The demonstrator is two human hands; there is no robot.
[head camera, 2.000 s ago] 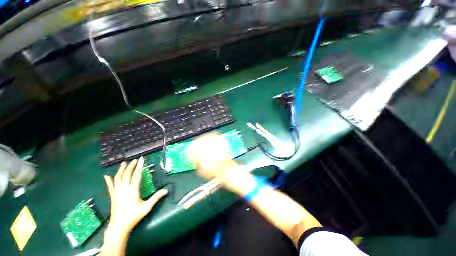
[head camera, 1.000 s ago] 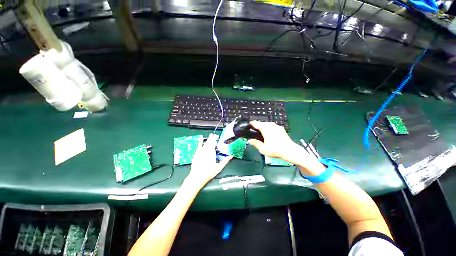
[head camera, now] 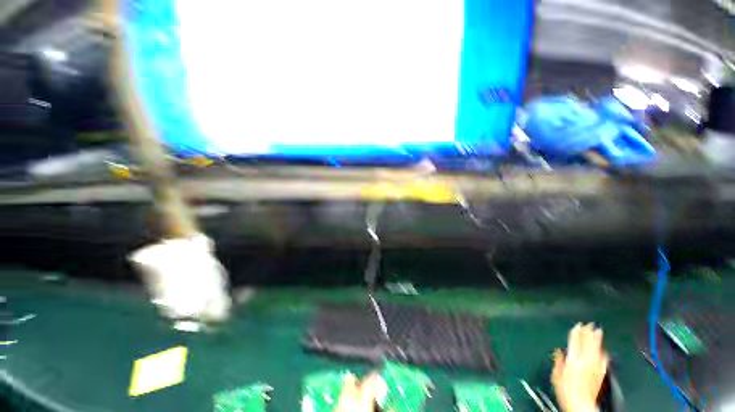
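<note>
The view is blurred and tilted up. Several green circuit boards lie in a row along the bottom edge: a far left board (head camera: 240, 399), a second (head camera: 321, 389), a third (head camera: 407, 388) and a fourth (head camera: 480, 396). My left hand (head camera: 359, 393), cut off by the bottom edge, is between the second and third boards; its grip is unclear. My right hand (head camera: 580, 372) is at the lower right, fingers pointing up. A black object, likely the barcode scanner (head camera: 610, 388), shows at its right side; whether I hold it is unclear.
A black keyboard (head camera: 403, 334) lies behind the boards, with a thin cable hanging over it. A yellowish square (head camera: 158, 371) and white rolls (head camera: 184, 280) are left. A blue coiled cord (head camera: 658, 322) and another board (head camera: 682, 336) are right. A bright monitor (head camera: 322, 72) stands above.
The view has swung up to the monitor. My right hand has moved right, away from the boards and my left hand. My left hand stays by the middle boards.
</note>
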